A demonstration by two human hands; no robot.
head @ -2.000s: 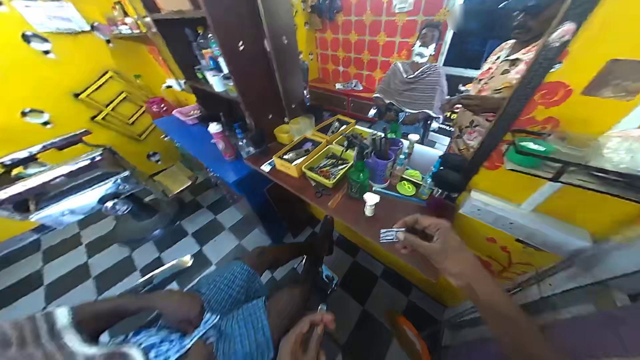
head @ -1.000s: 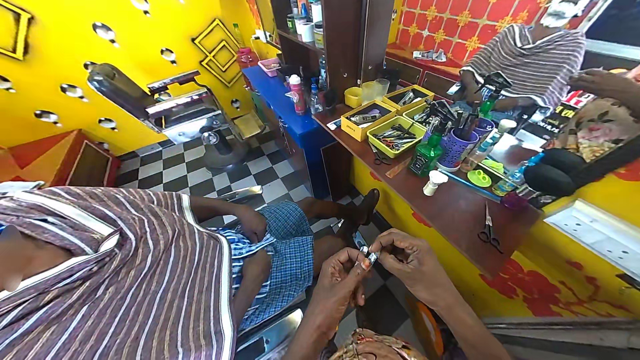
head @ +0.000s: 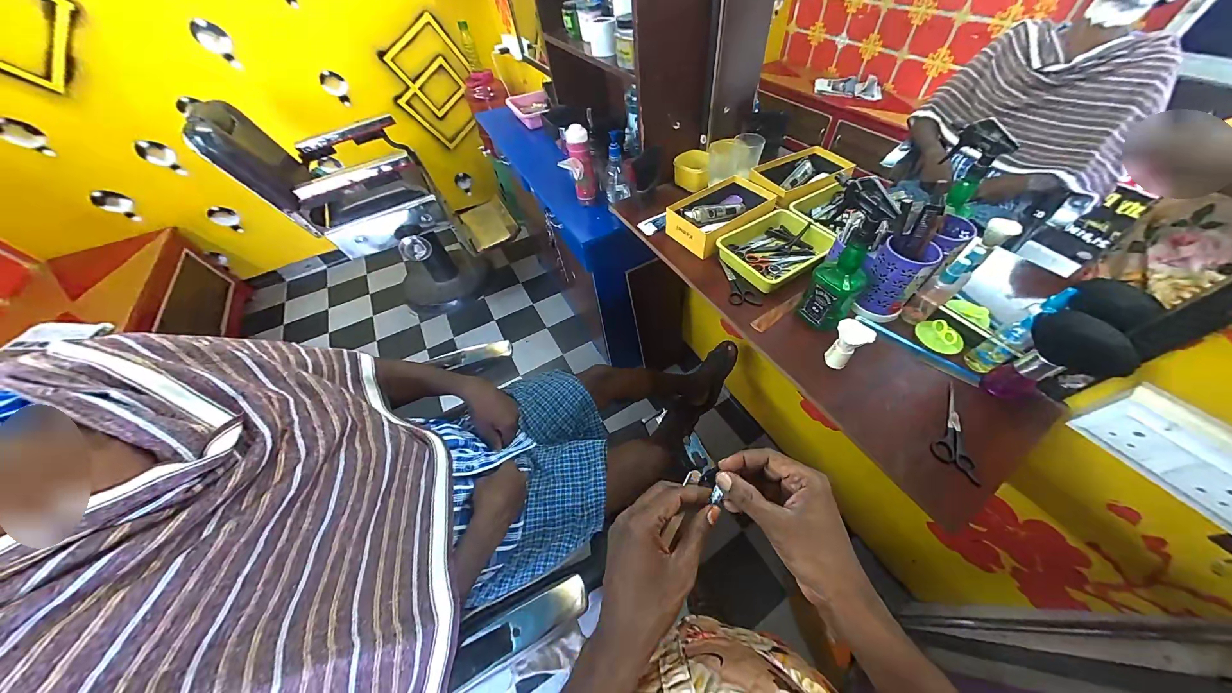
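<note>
Both my hands meet low in the middle of the head view. My left hand (head: 659, 544) pinches a small dark and metallic item (head: 709, 478), too small to name for certain. On the right, my right hand (head: 784, 510) has thumb and forefinger on a small whitish piece (head: 718, 493) at the same spot; whether the two pieces are joined I cannot tell. A seated person in a striped barber's cape (head: 260, 500) is at the left. On the brown counter (head: 866, 414) a white-handled shaving brush (head: 847, 344) stands upright, with scissors (head: 953, 443) lying near the counter's right end.
A green spray bottle (head: 835, 284), a purple perforated basket (head: 897, 274) of tools and a yellow tray of scissors (head: 776, 252) stand along the mirror. The chair's metal armrest (head: 525, 626) is beside my left hand. A blue cabinet (head: 568, 212) and an empty barber chair (head: 385, 192) are farther back.
My hands were apart two seconds ago, the right one holding a small printed packet or paper. They came together one second ago and remain so. The view has turned toward the seated person.
</note>
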